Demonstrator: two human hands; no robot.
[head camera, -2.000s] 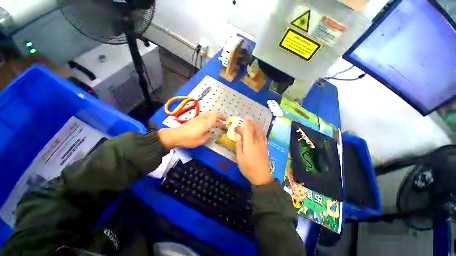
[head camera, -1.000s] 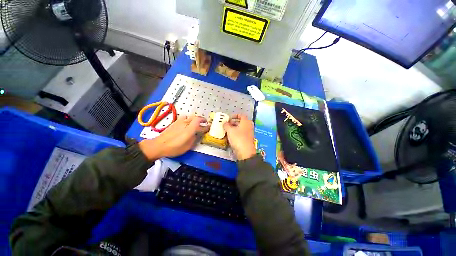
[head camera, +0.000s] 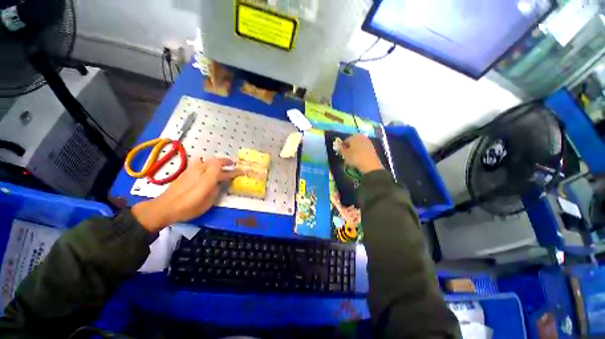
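The yellow block (head camera: 251, 173) lies on the perforated work plate (head camera: 213, 128). My left hand (head camera: 189, 190) is at the block's left side, with a small white item (head camera: 229, 167) at its fingertips; most of that item is hidden. My right hand (head camera: 360, 153) is over the black mouse pad (head camera: 336, 171), its fingers pinching a small pale piece (head camera: 338, 145). A pale cover plate (head camera: 290, 144) lies near the work plate's right edge. A white cover plate (head camera: 298, 119) lies at its upper right corner.
Orange and red scissors (head camera: 158, 159) lie left of the block. The keyboard (head camera: 264, 261) runs along the front. The laser machine (head camera: 272, 49) stands behind. A blue tray (head camera: 418, 169) is right of the pad, and a blue tote (head camera: 50, 210) at left.
My right hand has left the block and moved right to the mouse pad. The cover held over the block has gone from there; a pale cover now lies to its right. The view has shifted.
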